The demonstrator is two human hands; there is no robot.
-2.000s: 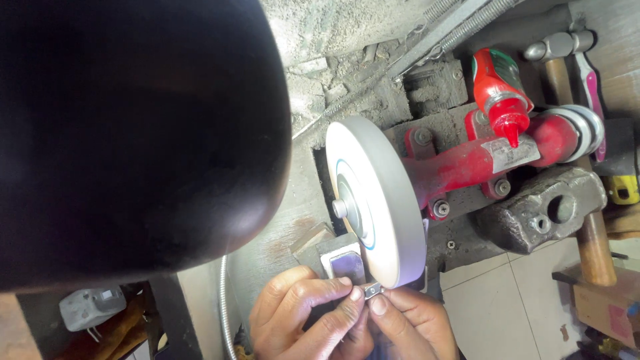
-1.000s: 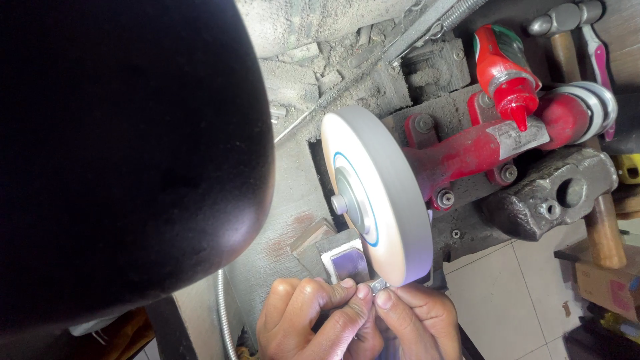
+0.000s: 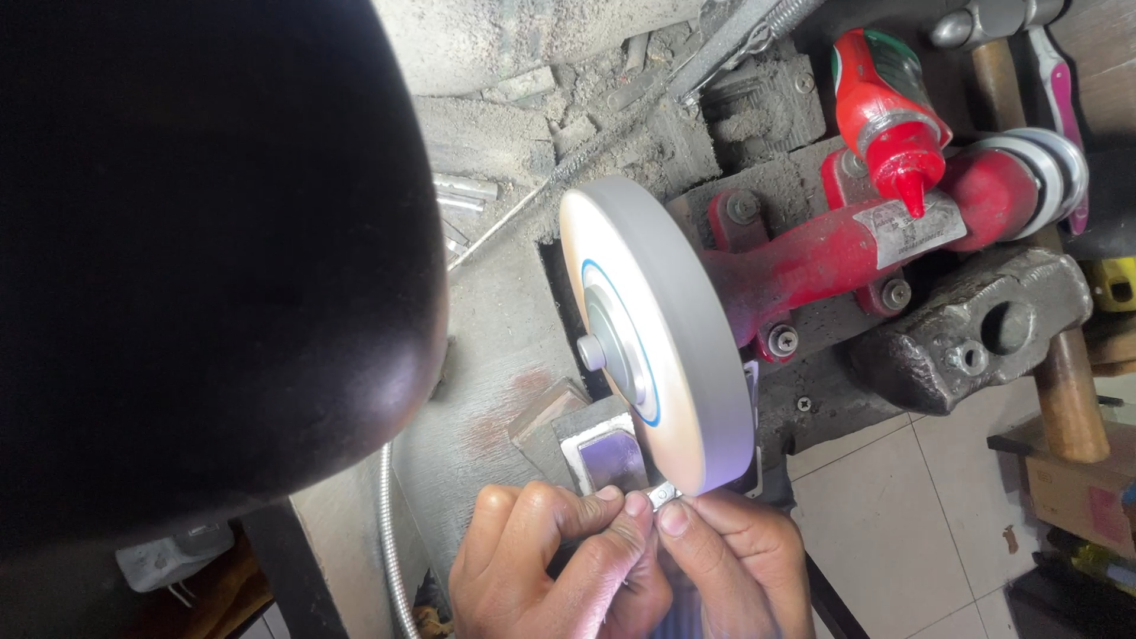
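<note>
A small shiny metal piece (image 3: 662, 495) is pinched between the fingertips of both hands at the lower edge of a pale grinding wheel (image 3: 701, 355). My left hand (image 3: 550, 559) grips it from the left, thumb and forefinger together. From the right, my right hand (image 3: 741, 555) holds it with thumb and forefinger. The piece sits at the wheel's rim; whether it touches cannot be told. The wheel is mounted on a red bench grinder (image 3: 799, 266). Just left of the wheel's lower part is a tool rest with a purplish face (image 3: 612, 457).
A large dark rounded object (image 3: 204, 248) fills the upper left. On the grinder lies a red squeeze bottle (image 3: 887, 115). A worn metal block (image 3: 976, 328), a ball-peen hammer (image 3: 985, 22) and a pink-handled brush (image 3: 1061, 89) are at right. A flexible metal conduit (image 3: 390, 541) runs at lower left.
</note>
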